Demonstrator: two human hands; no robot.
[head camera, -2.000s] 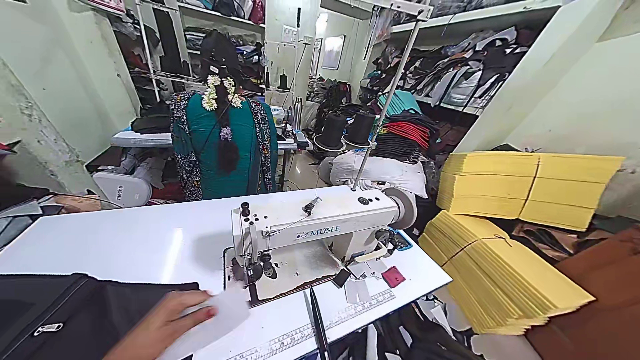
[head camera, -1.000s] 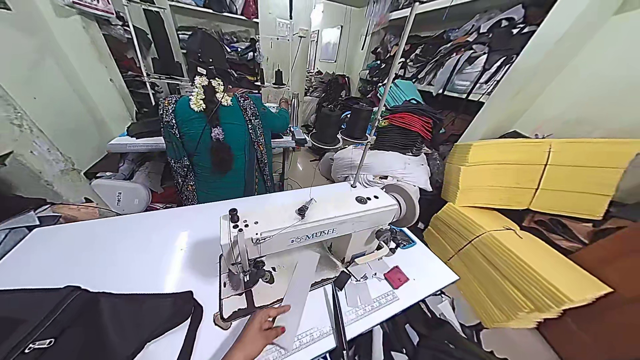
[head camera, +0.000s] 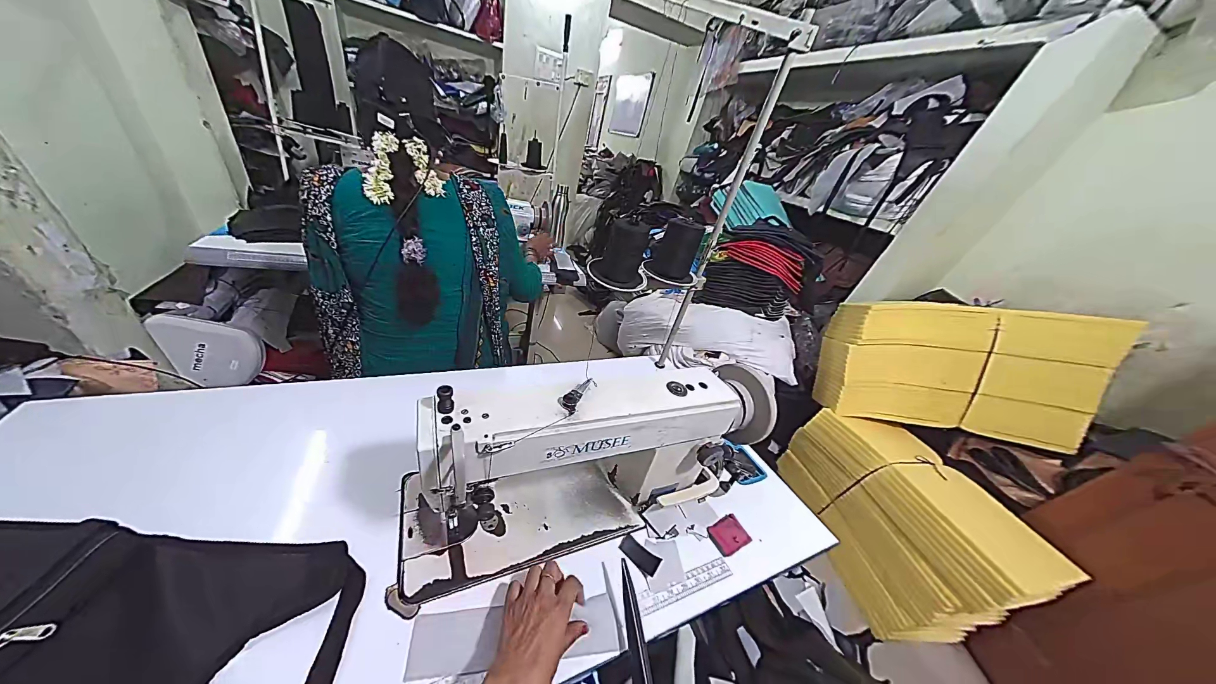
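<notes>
My left hand (head camera: 539, 622) lies palm down on a pale grey strip of sheet material (head camera: 456, 640), in front of the bed of a white sewing machine (head camera: 589, 427). The strip rests on the white table, and part of it is hidden by the hand. Just right of the hand is a long, dark, narrow pointed object (head camera: 634, 622). A clear ruler (head camera: 686, 584), a small black piece (head camera: 640, 555) and a red square piece (head camera: 729, 535) lie further right. Black fabric with a zipper (head camera: 171, 598) covers the table's left front. My right hand is out of view.
A person in teal (head camera: 408, 266) sits beyond the table. Tied stacks of yellow sheets (head camera: 931, 522) stand at the right. Black thread cones (head camera: 622, 252) are behind the machine, whose thread stand pole (head camera: 731, 190) rises beside them. Dark material hangs below the table's front edge.
My left hand first held a pale piece near the black fabric, then moved right to the front of the machine. The pale strip now lies crosswise under the hand, no longer pointing toward the machine.
</notes>
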